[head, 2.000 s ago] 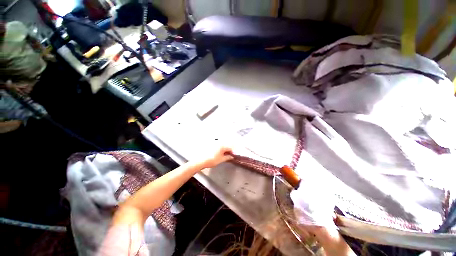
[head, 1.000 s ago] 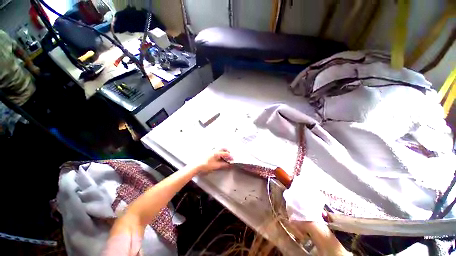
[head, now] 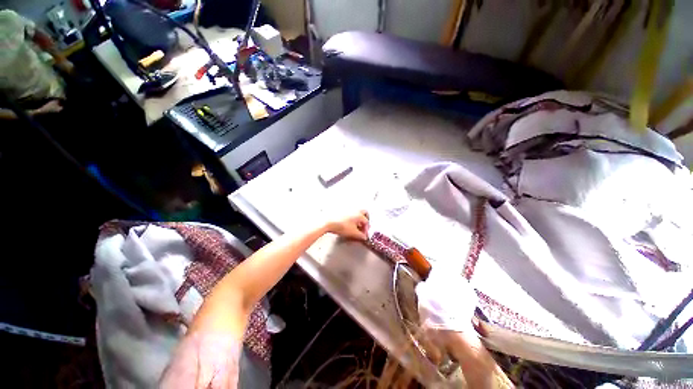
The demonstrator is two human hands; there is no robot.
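A pale grey garment piece (head: 524, 251) with reddish-brown speckled bands lies on the pale pressing table (head: 334, 140). My left hand (head: 353, 226), bare, pinches the left end of a speckled band (head: 386, 246) near the table's front edge. My right hand (head: 444, 304), in a white glove, is on the orange-brown handle (head: 417, 263) of the iron, just right of my left hand, over the band. Glare and the glove hide the iron's body. A second speckled band (head: 476, 239) runs up the cloth, right of the iron.
A crumpled cloth pile (head: 577, 129) lies at the table's back right, a small block (head: 335, 176) at its left. A dark padded cushion (head: 433, 64) stands behind. Grey cloth with speckled bands (head: 144, 281) hangs low left. A pale hose (head: 562, 349) crosses lower right. A person (head: 26, 61) is far left.
The iron has moved left along the band toward my left hand, uncovering the corner where the bands meet. My left hand still pinches the band's end. The view has shifted slightly.
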